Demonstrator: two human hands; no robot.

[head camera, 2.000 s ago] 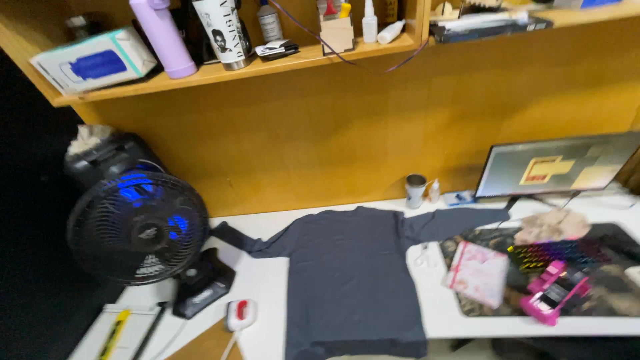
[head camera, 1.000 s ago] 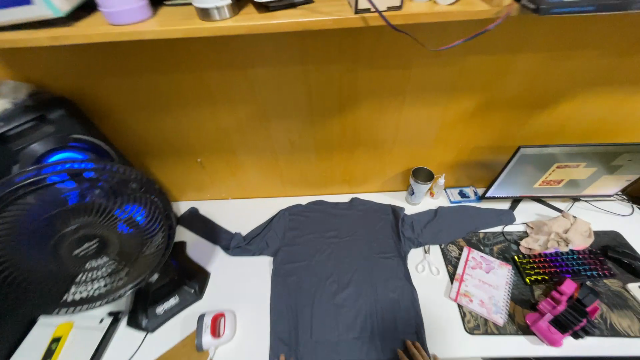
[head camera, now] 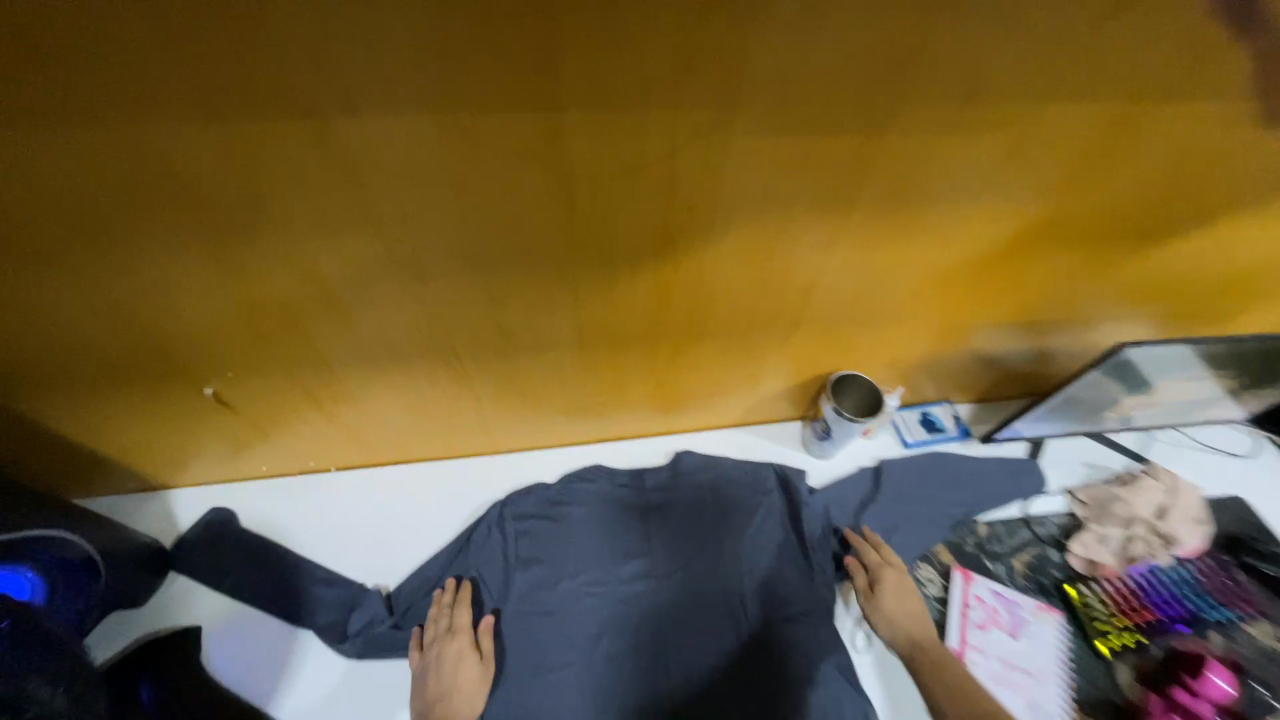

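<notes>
A dark grey long-sleeved shirt (head camera: 650,570) lies spread on the white desk, its sleeves stretched out to both sides and its lower part cut off by the view's edge. My left hand (head camera: 453,650) rests flat near the left armpit, fingers extended, holding nothing. On the other side, my right hand (head camera: 885,590) has its fingertips at the right armpit, just under the sleeve, with its fingers apart. A steel-lined tumbler (head camera: 843,413) stands behind the right sleeve.
A black fan (head camera: 60,590) stands at the left. Toward the right are a blue card (head camera: 930,424), a monitor (head camera: 1150,392), beige cloth (head camera: 1140,525), a spiral notebook (head camera: 1008,640), a lit keyboard (head camera: 1160,600) and a pink object (head camera: 1195,685). A wooden panel (head camera: 600,250) rises behind the desk.
Both hands have come up from the shirt's lower part, where fingertips showed one second ago, to its armpits. The view has tilted and shifted, and the shelf is out of sight.
</notes>
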